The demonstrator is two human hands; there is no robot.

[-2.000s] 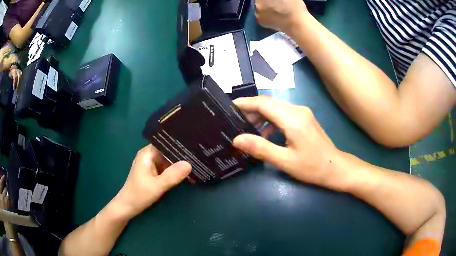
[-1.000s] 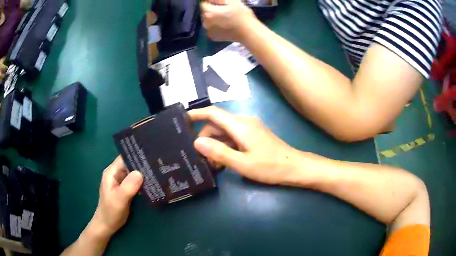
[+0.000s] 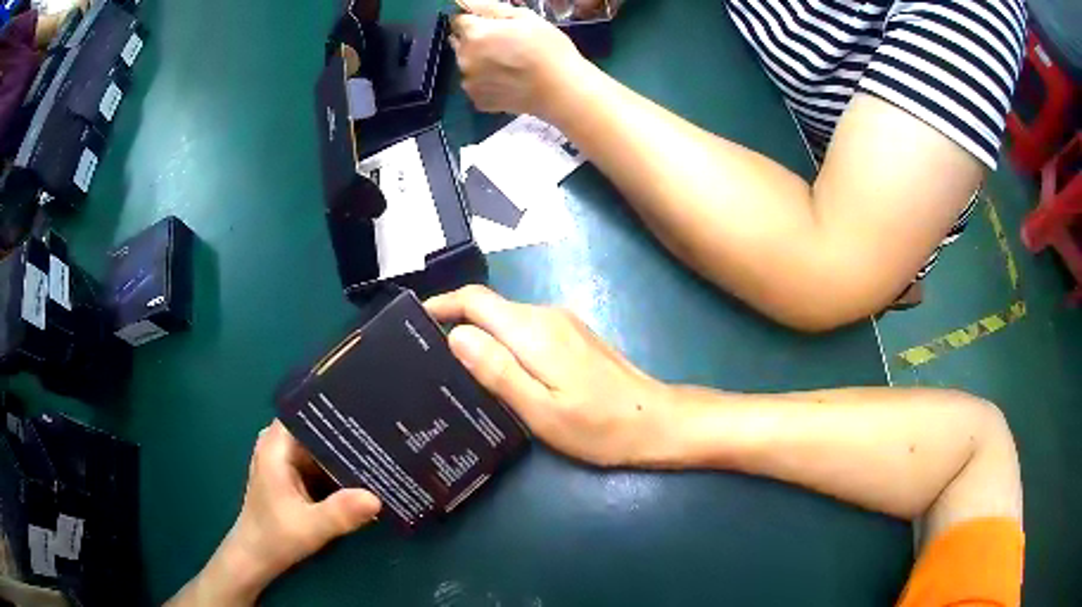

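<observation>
A closed black box (image 3: 409, 409) with small white print on its upper face is held tilted between my two hands, above the dark green table. My left hand (image 3: 297, 498) grips its lower left side, with the thumb on the edge of the printed face. My right hand (image 3: 552, 374) is on its upper right side, fingers along the edge. The sides and underside under my fingers are hidden. Just beyond it lies an open black box (image 3: 457, 219) with a white paper (image 3: 406, 211) inside.
White leaflets (image 3: 540, 213) and a dark flat card (image 3: 491, 197) lie beside the open box. Another person's arm (image 3: 688, 190) reaches in from the right. A single black box (image 3: 154, 285) stands at left, with several more black boxes (image 3: 77, 474) along the left edge.
The held box has moved left and down in the view and tilted, showing more of its edge. My right hand has shifted along its side. The surroundings have shifted left with the camera.
</observation>
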